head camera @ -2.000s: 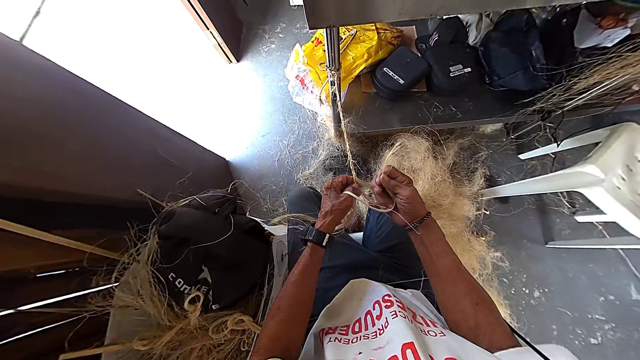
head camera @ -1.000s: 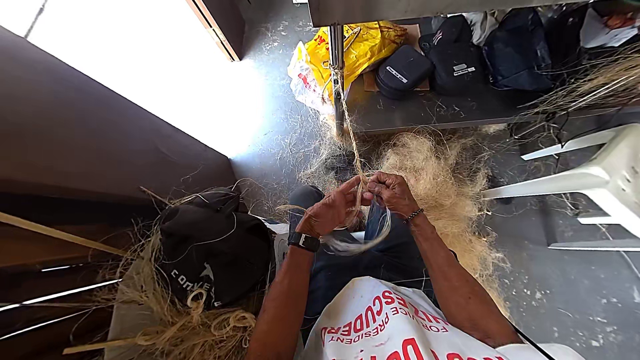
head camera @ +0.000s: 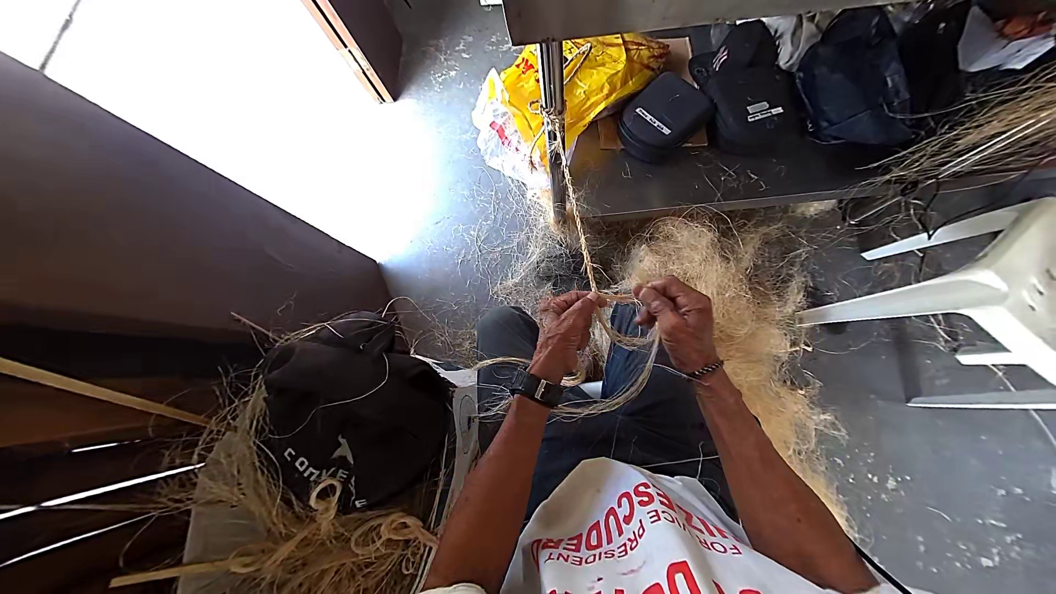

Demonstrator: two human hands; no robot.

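Observation:
A braided cord of pale plant fibre (head camera: 582,235) runs from a metal table leg (head camera: 552,99), where it is tied, down to my hands. At the cord's lower end my left hand (head camera: 568,328) pinches it between thumb and fingers. Slightly to the right, my right hand (head camera: 678,320) is closed on a fibre strand, with a short stretch of strand drawn between the two hands. Loose strands (head camera: 619,398) loop below them over my lap. A big heap of loose fibre (head camera: 726,305) lies on the floor beyond and right of my knees.
Under the metal table, a shelf (head camera: 685,186) holds a yellow plastic bag (head camera: 606,78), black cases (head camera: 665,115) and dark bags. A white plastic chair (head camera: 1019,289) stands at right. A black bag (head camera: 355,412) sits at left among fibre bundles (head camera: 355,544). A brown panel (head camera: 165,206) borders the left side.
My hands, close together at the cord a second ago, are now farther apart, with the right hand moved to the right and a strand stretched between them.

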